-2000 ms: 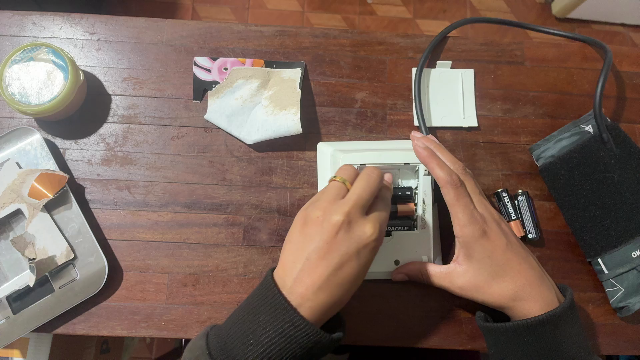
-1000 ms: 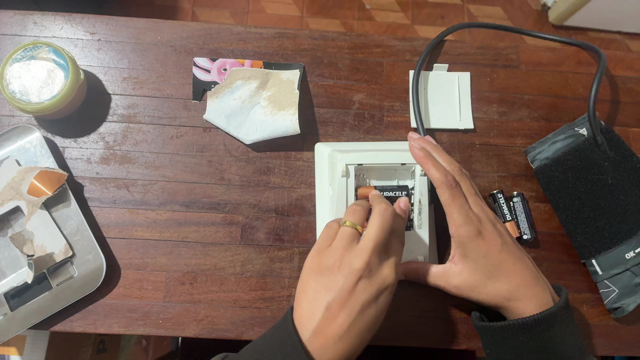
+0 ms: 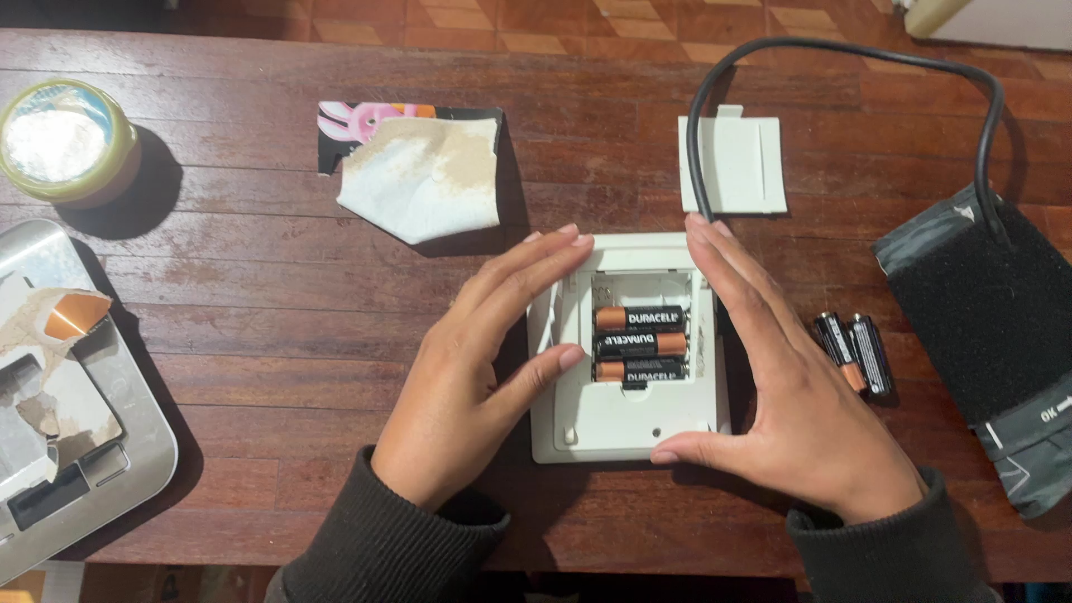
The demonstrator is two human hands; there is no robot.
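A white blood pressure monitor [image 3: 615, 427] lies face down on the wooden table, its battery compartment uncovered. Three Duracell batteries [image 3: 641, 345] lie side by side in the compartment, and its top part shows bare white plastic. My left hand [image 3: 486, 360] rests along the monitor's left side, fingers at the top edge and thumb by the compartment. Against the right side is my right hand [image 3: 779, 385], fingertips at the top corner and thumb at the bottom edge. Two loose batteries [image 3: 852, 354] lie beyond my right hand. The white battery cover [image 3: 737, 165] lies above the monitor, a black tube crossing its left edge.
A black arm cuff [image 3: 971, 318] lies at the right, joined to the looping black tube [image 3: 846, 50]. Torn card packaging [image 3: 427, 176] is at the upper middle. At the left are a round yellow-green container [image 3: 71, 142] and a metallic tray-like object [image 3: 146, 444] with torn card on it.
My left hand has moved off the batteries to the monitor's left side and opened. The battery it was pressing a second ago now lies in the compartment. My right hand has stayed at the right side.
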